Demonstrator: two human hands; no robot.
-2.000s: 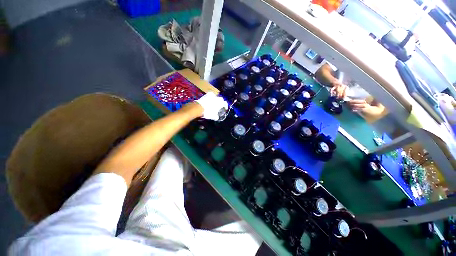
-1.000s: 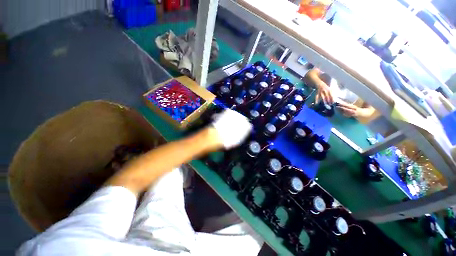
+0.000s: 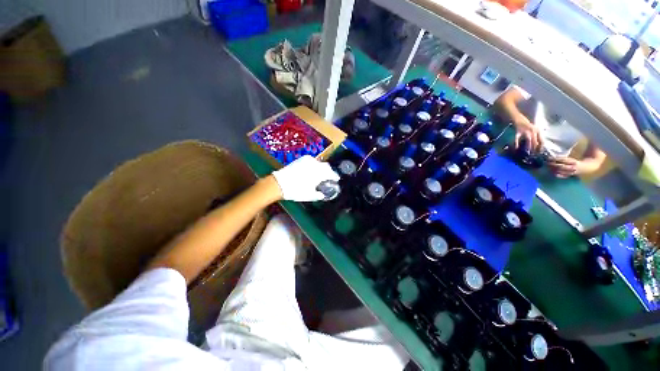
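Note:
My left hand (image 3: 305,179), in a white glove, is over the left part of the bench at the near end of the housing rows. Its fingers are on a silver-grey round motor (image 3: 328,190). Black housings with large round openings (image 3: 409,290) lie along the bench's near edge, green showing through. Beside them is a row of housings holding silver round motors (image 3: 437,246) with thin leads. Filled housings with blue parts (image 3: 428,147) stand in rows behind, partly on a blue mat (image 3: 483,248). My right hand is not in view.
A small carton (image 3: 331,133) of red, white and blue parts sits at the left bench edge. A large brown drum (image 3: 123,210) stands on the floor. A metal post (image 3: 334,61) carries the overhead shelf. Another person's hands (image 3: 532,138) work opposite. Crumpled cloth-like items (image 3: 293,69) lie behind the post.
My left hand has moved from over the row of motors back toward the near bench edge. Another silver motor now shows in the row near the carton. The camera view has shifted.

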